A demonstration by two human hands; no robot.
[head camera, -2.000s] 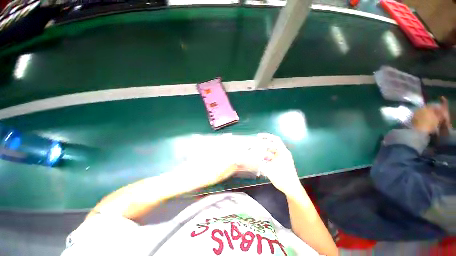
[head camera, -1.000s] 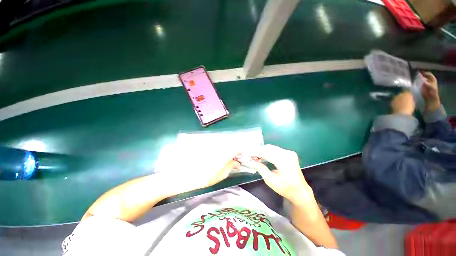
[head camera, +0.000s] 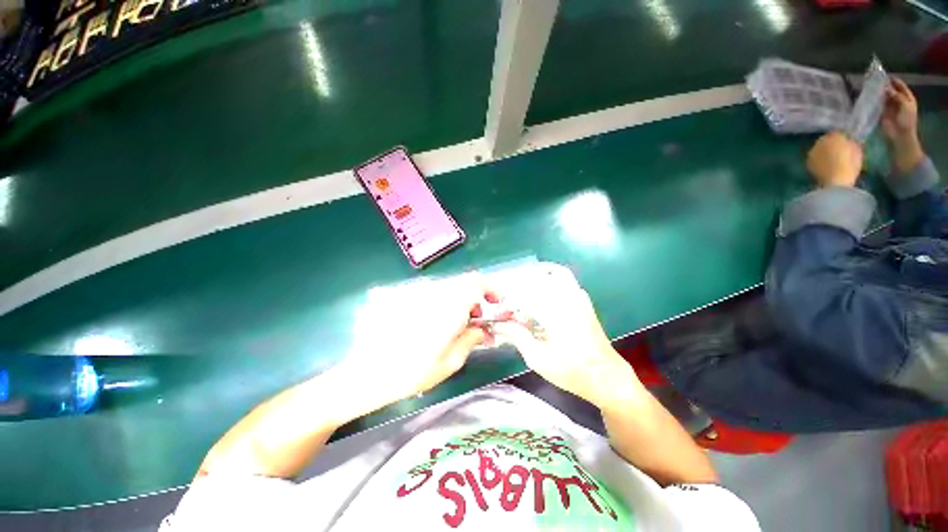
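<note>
My left hand (head camera: 421,348) and my right hand (head camera: 567,333) are close together over the near edge of the green bench, both washed out by glare. Small reddish, see-through pieces (head camera: 503,320) show between the fingertips of both hands. Their exact shape is blurred. A white, overexposed sheet (head camera: 416,301) lies on the bench under and behind my hands; its outline is partly lost in glare.
A phone (head camera: 411,206) with a pink screen lies beyond my hands. A pale upright (head camera: 509,83) stands on the rail. A blue bottle (head camera: 52,384) lies at left. At right a person in denim (head camera: 842,281) holds a clear sheet beside a clear stack (head camera: 800,96). Red stools (head camera: 920,473) are below.
The view has shifted, so a black parts tray shows again at upper left. My hands stay together, with the fingertips moved slightly. The neighbour has raised a clear sheet upright.
</note>
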